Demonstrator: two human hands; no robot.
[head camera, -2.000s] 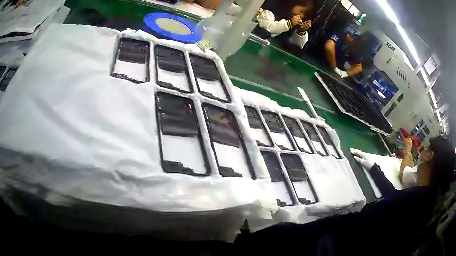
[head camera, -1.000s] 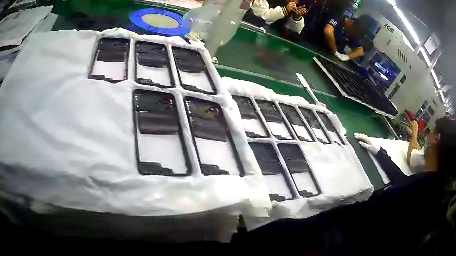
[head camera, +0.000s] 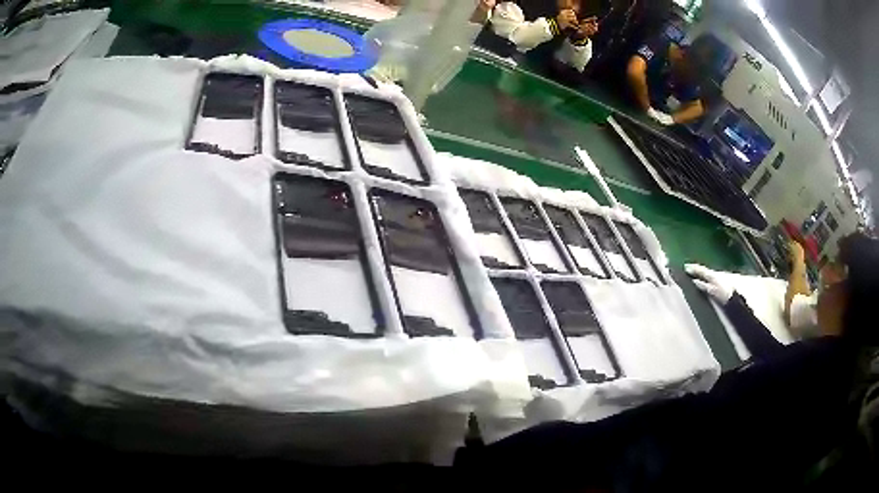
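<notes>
Neither of my hands can be made out. On the near white cloth-covered tray (head camera: 135, 221), phone frames lie in two rows of pockets: three in the far row, such as this phone frame (head camera: 310, 125), and two in the near row, including this larger-looking frame (head camera: 328, 255). They have black edges, dark upper parts and pale lower parts. White cloth covers the tray's left part. A second cloth-covered tray (head camera: 655, 332) adjoins on the right, with several frames in its far row and two in its near row.
A blue ring (head camera: 318, 44) and clear plastic (head camera: 414, 58) lie behind the near tray. A white bar (head camera: 602, 178) and black panel (head camera: 684, 173) are on the green bench. Other people work beyond and at right; a gloved hand (head camera: 710, 281) rests near the right tray. Dark clothing crosses the lower right.
The view has shifted, so the trays sit slightly left of where they were two seconds ago. The frames keep the same places in their pockets.
</notes>
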